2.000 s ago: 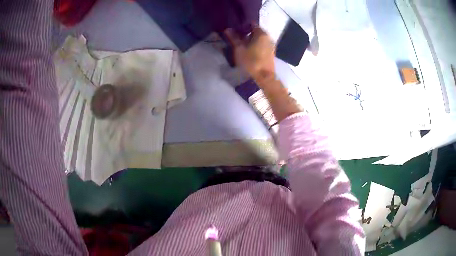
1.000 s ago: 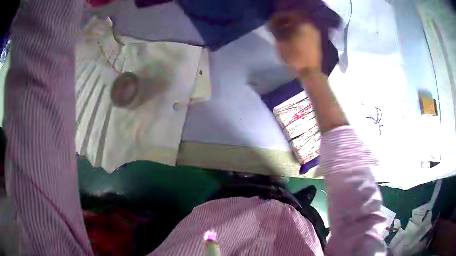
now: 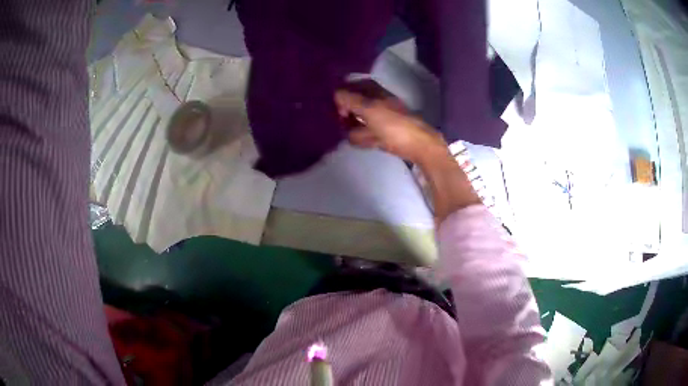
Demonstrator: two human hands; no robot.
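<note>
The dark purple garment (image 3: 302,90) lies spread at the top middle, with one part hanging down at left and a narrower part at right. My right hand (image 3: 388,128) is at the inner edge of the left part, its fingers bent together on the cloth; the fingertips are blurred. My left hand is out of the picture; only its striped sleeve shows along the left edge. A bundle with a white-and-red pattern (image 3: 471,177) is partly hidden behind my right wrist and the garment.
Pleated cream pieces (image 3: 219,181) lie at left with a grey ring (image 3: 189,127) on them. A white sheet (image 3: 581,143) with a blue scribble and a small orange-brown box (image 3: 643,170) are at right. Paper offcuts (image 3: 566,339) lie on the green floor. A short white stick (image 3: 320,373) shows at the bottom.
The purple garment has come down and spread over the table, where a blue part showed before. My right hand has moved left and down from its place one second ago.
</note>
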